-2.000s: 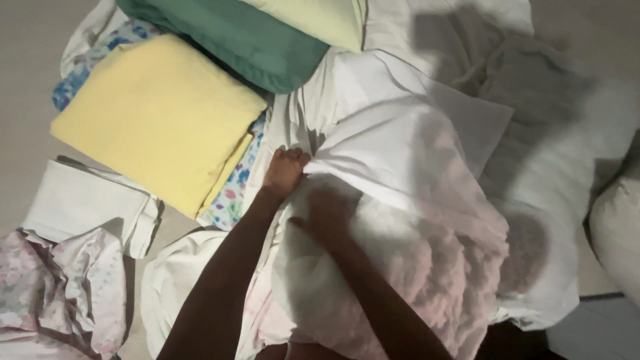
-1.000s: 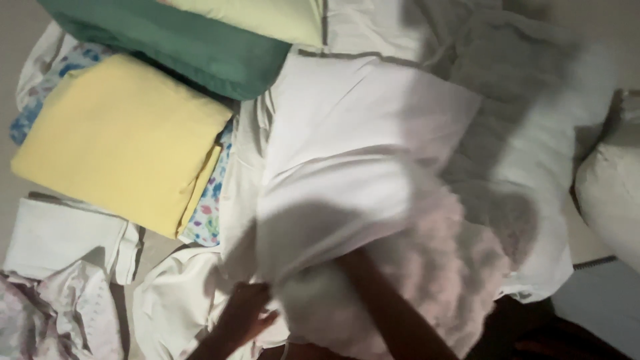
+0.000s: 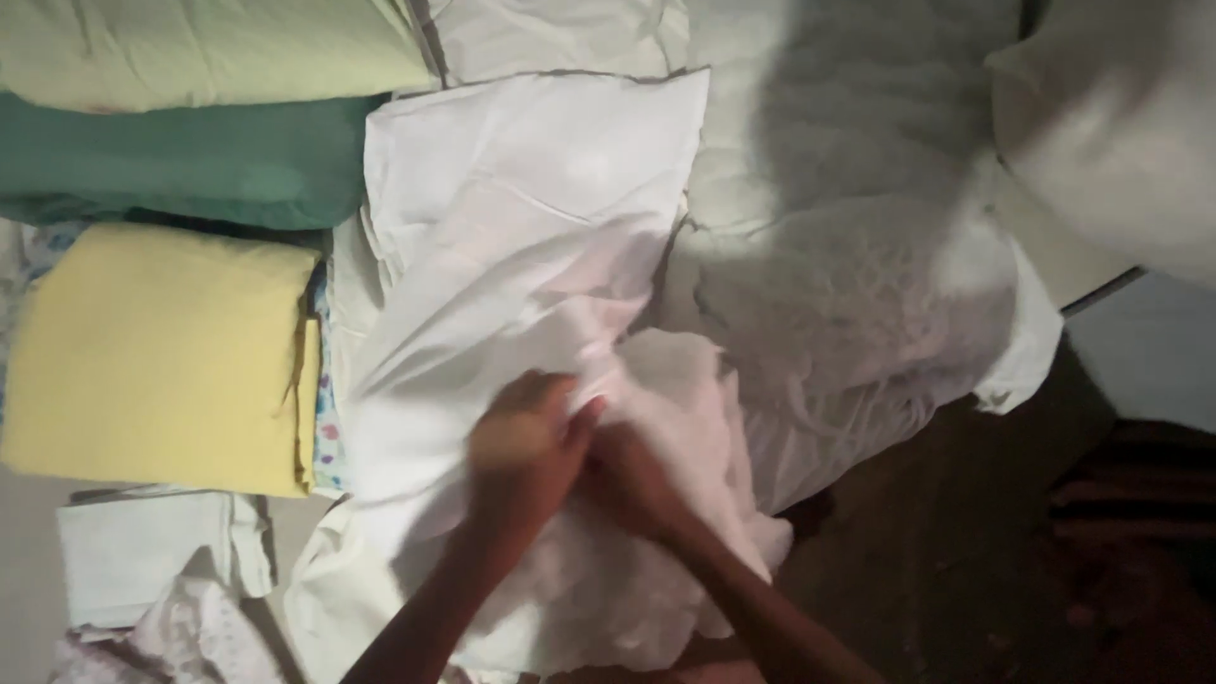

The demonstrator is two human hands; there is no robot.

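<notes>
My left hand (image 3: 522, 442) and my right hand (image 3: 632, 475) are close together at the middle of the view, both gripping a bunched part of a white fabric cover (image 3: 532, 180). The cover lies flat and creased beyond the hands, its upper edge toward the top of the view. Fluffy whitish-pink bedding (image 3: 608, 589) lies below and to the right of my hands. How far it sits inside the cover cannot be told. Motion blurs the fingers.
At the left are a folded yellow cloth (image 3: 161, 361), a green cloth (image 3: 190, 166), a pale yellow one (image 3: 209, 47) and a folded white cloth (image 3: 142, 556). Greyish-white bedding (image 3: 855, 275) lies right, with a whitish bundle (image 3: 1121, 142) beyond. Dark floor (image 3: 912, 560) shows lower right.
My hands were apart a second ago, the right one partly hidden at the fabric; now they meet on the gathered cover. The cover is more twisted and bunched. The view has shifted.
</notes>
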